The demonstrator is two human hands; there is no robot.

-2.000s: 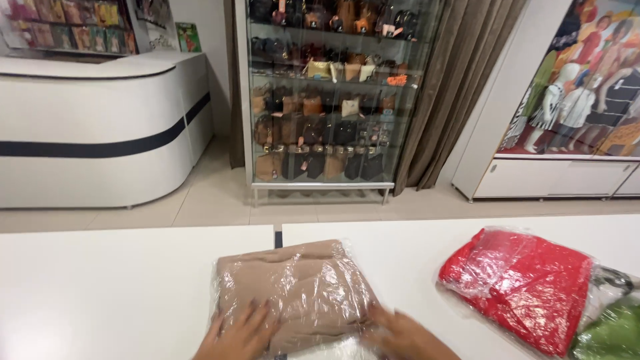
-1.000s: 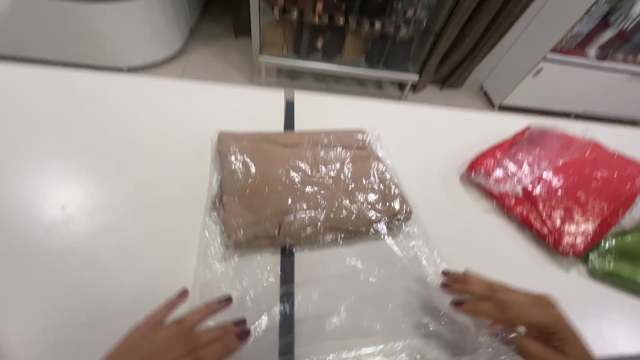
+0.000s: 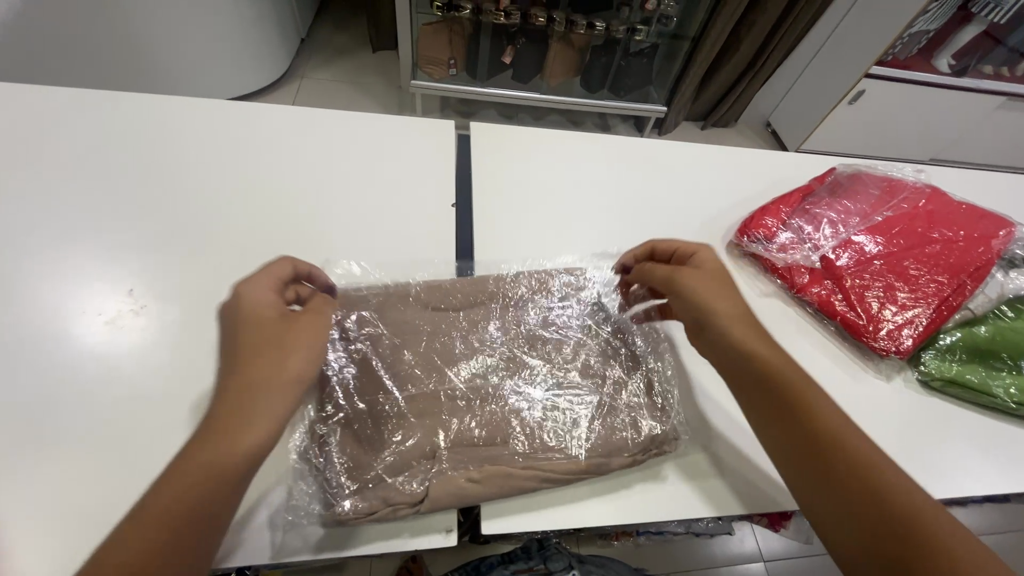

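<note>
A folded beige-brown garment (image 3: 480,384) lies flat across the gap between two white tabletops, covered by a clear plastic bag (image 3: 552,408) that shines with creases. My left hand (image 3: 280,328) pinches the bag's far left corner between thumb and fingers. At the far right corner, my right hand (image 3: 680,288) grips the thin plastic with bent fingers. The garment's near edge runs close to the table's front edge.
To the right lie a red garment in clear plastic (image 3: 888,256) and a green bagged one (image 3: 976,352). A dark gap (image 3: 464,200) parts the white tabletops (image 3: 200,184). Beyond stand a glass display case (image 3: 536,96), brown curtain (image 3: 728,64) and white cabinet (image 3: 920,120).
The plastic that spread on the near side of the garment now reaches its far side. Both hands have gone from the near part of the bag to its far corners and closed on them.
</note>
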